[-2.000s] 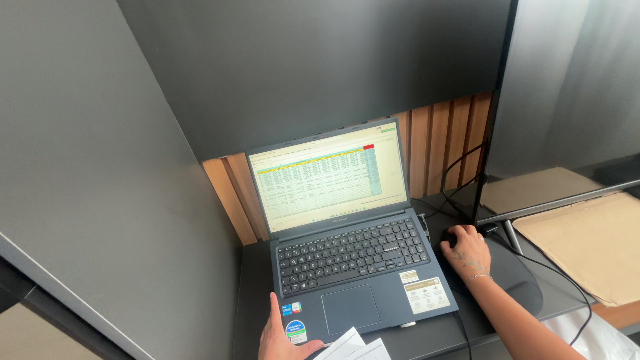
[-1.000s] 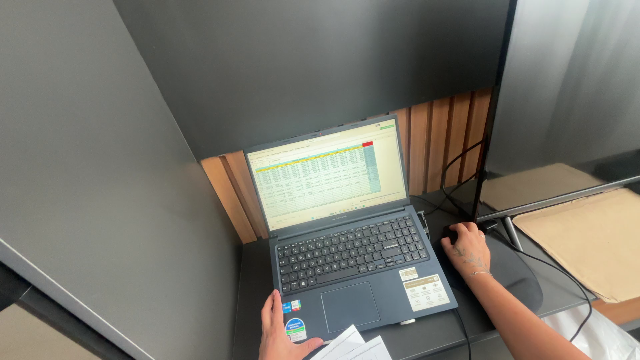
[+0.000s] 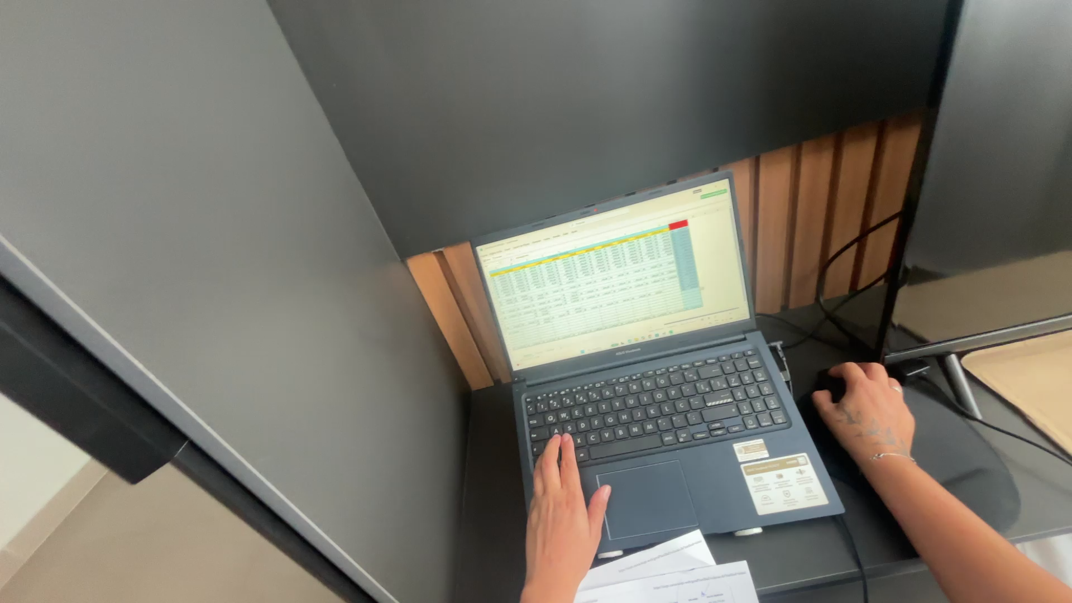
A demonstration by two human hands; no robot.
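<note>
A dark blue laptop [image 3: 645,494] stands unfolded on a dark desk, its screen [image 3: 611,276] showing a spreadsheet with a yellow row and a red cell. My left hand [image 3: 561,502] lies on the lower left of the laptop, fingertips on the keyboard's [image 3: 653,406] lower left keys, thumb beside the touchpad. My right hand [image 3: 871,410] is over a black computer mouse [image 3: 829,387] on a dark mouse pad [image 3: 963,477], right of the laptop. White printed papers [image 3: 678,578] lie at the laptop's front edge, partly out of view.
A large monitor or television [image 3: 988,184] stands at the right on a metal leg [image 3: 959,385], with a beige folder or sheet [image 3: 1030,377] by it. Black cables [image 3: 854,251] run behind and beside the laptop. A grey panel [image 3: 209,251] rises at the left, near wooden slats [image 3: 779,226].
My left hand has moved up from the laptop's lower left edge onto the keyboard's lower left keys. My right hand stays at the mouse.
</note>
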